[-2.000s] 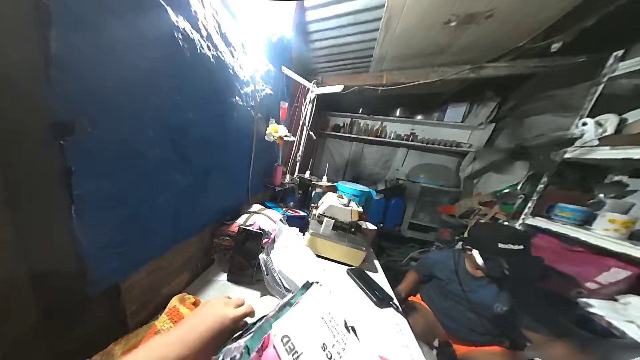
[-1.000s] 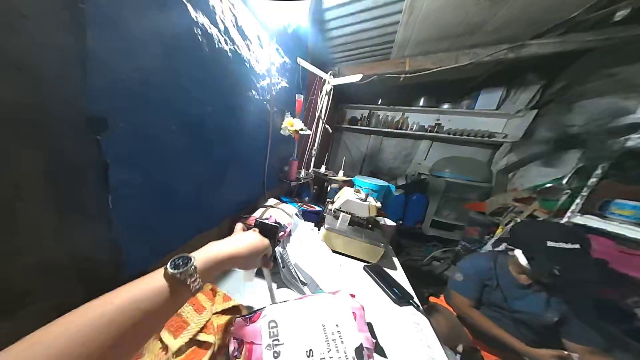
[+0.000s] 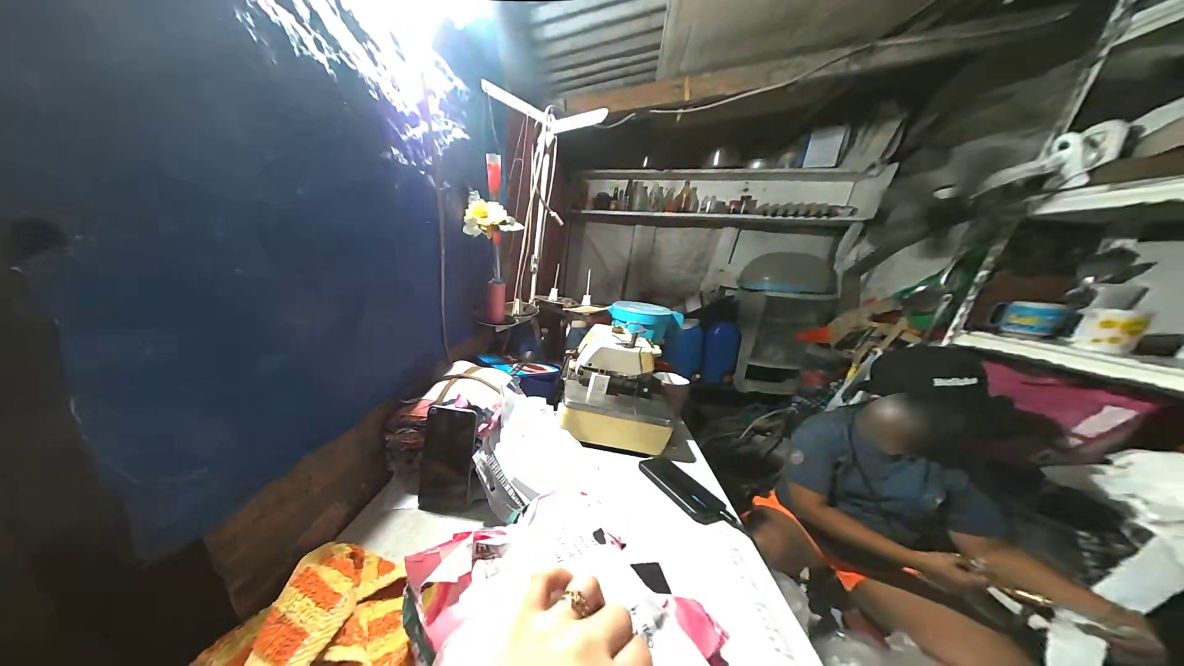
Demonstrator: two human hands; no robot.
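Observation:
At the bottom centre, my left or right hand, which I cannot tell for certain, wears a ring and rests with curled fingers on a crumpled pink and white printed plastic bag (image 3: 444,560). Only this one hand shows; whether it grips the bag is unclear. Left of the bag lies an orange and yellow towel (image 3: 305,606). A dark smartphone (image 3: 448,458) leans upright against a bundle of fabric beyond it. Farther along the white table stands an overlock sewing machine (image 3: 615,388). A black phone-like device (image 3: 684,488) with a cable lies near the table's right edge.
A blue wall covering (image 3: 231,277) runs along the left. A person (image 3: 888,481) in a dark cap sits right of the table, hands low. Behind the machine are a thread stand (image 3: 546,185) and a light blue tub (image 3: 640,316). Shelves (image 3: 721,218) with bottles line the back.
The arm with the watch, at the upright phone one second ago, no longer shows there. A ringed hand now lies on the plastic bag, which looks more crumpled.

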